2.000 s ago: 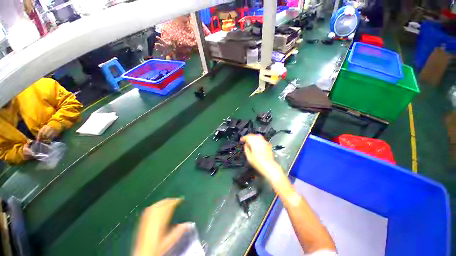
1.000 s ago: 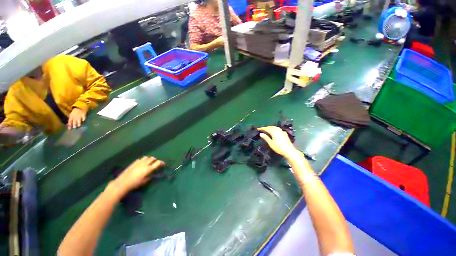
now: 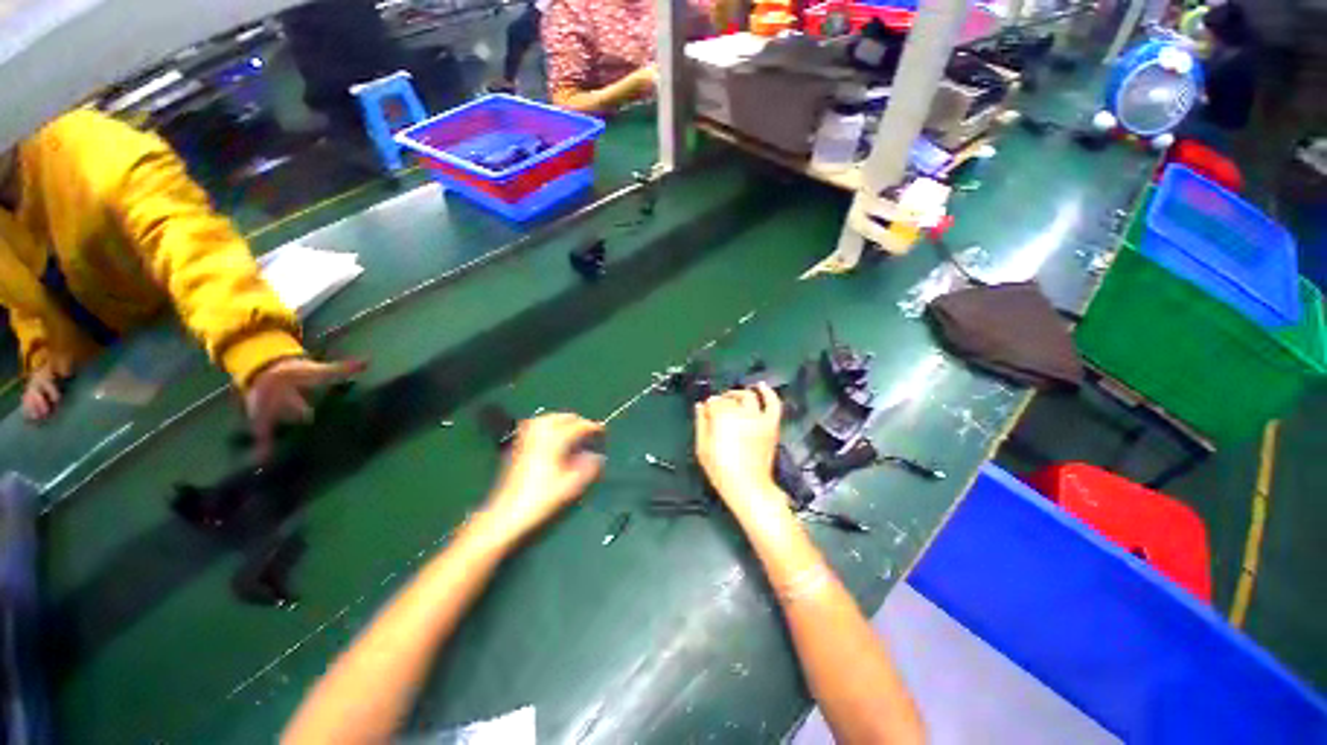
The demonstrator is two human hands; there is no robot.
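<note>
A loose heap of black power adapters (image 3: 847, 422) with cords lies on the green bench in front of me. My right hand (image 3: 739, 434) rests on the heap's left side, fingers bent down over black pieces; its grip is hidden. My left hand (image 3: 553, 457) is left of the heap near the belt's edge, with a blurred dark adapter (image 3: 496, 424) beside its fingers; I cannot tell if it grips it. Several more black adapters (image 3: 269, 568) lie on the darker belt at left. Part of a white bag or sheet (image 3: 498, 729) shows at the bottom edge.
A person in a yellow jacket (image 3: 189, 240) reaches over the belt from the left. A blue bin (image 3: 1121, 611) stands at the bench's right edge. A dark cloth (image 3: 1007, 331), a white post (image 3: 905, 124) and a blue-and-red basket (image 3: 502, 153) are farther off.
My left hand has moved right and up, towards the heap. More adapters lie on the belt at left. The heap has spread out and shrunk. The person in yellow now stretches an arm over the belt.
</note>
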